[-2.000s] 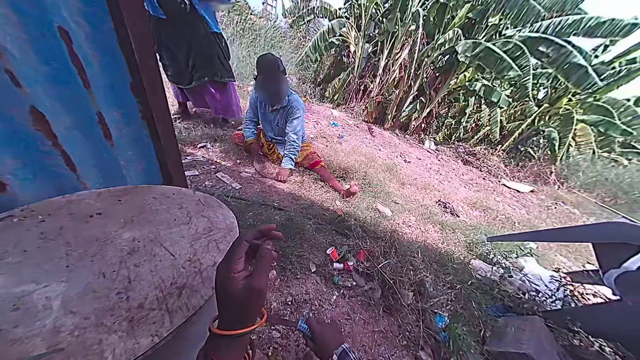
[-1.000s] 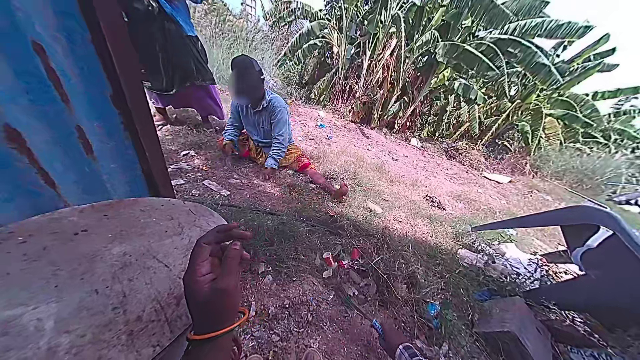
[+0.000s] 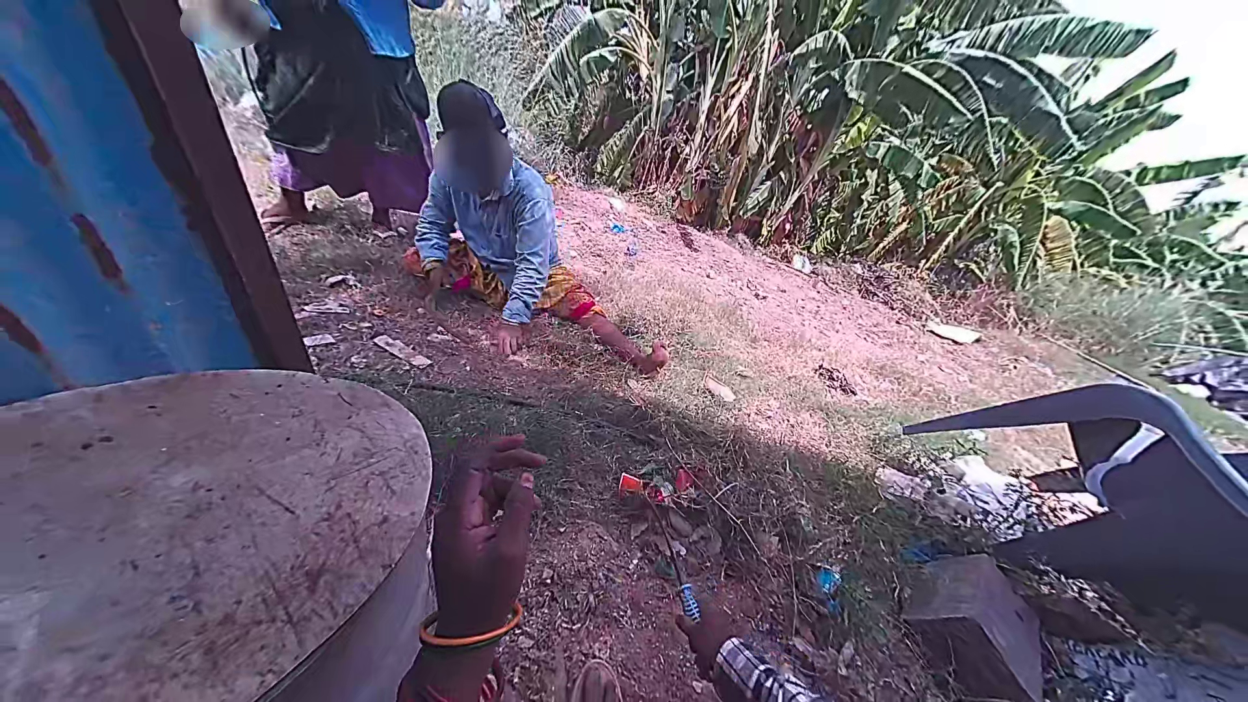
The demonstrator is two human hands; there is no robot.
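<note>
My left hand (image 3: 487, 536), an orange bangle at its wrist, is raised beside the right edge of a round, stained tabletop or lid (image 3: 214, 517). Its fingers are loosely bent and apart, and nothing shows in them. Lower and to the right, my right hand (image 3: 710, 636) comes out of a black-and-white checked sleeve. It is closed round the lower end of a blue-and-white handle (image 3: 690, 602). A thin dark shaft seems to run from this handle toward red litter (image 3: 632, 484) on the ground; the tool's exact kind is unclear.
A person (image 3: 497, 234) in a blue shirt sits on the slope; another person (image 3: 341, 107) stands behind. At left is a rusty blue metal panel (image 3: 117, 214). A grey plastic chair (image 3: 1141, 487) and a stone block (image 3: 975, 624) lie right. Banana plants (image 3: 877, 127) line the back.
Since two seconds ago, my right hand has moved rightward, away from my left hand, and more of the tool's shaft shows. My left hand stays raised beside the round top.
</note>
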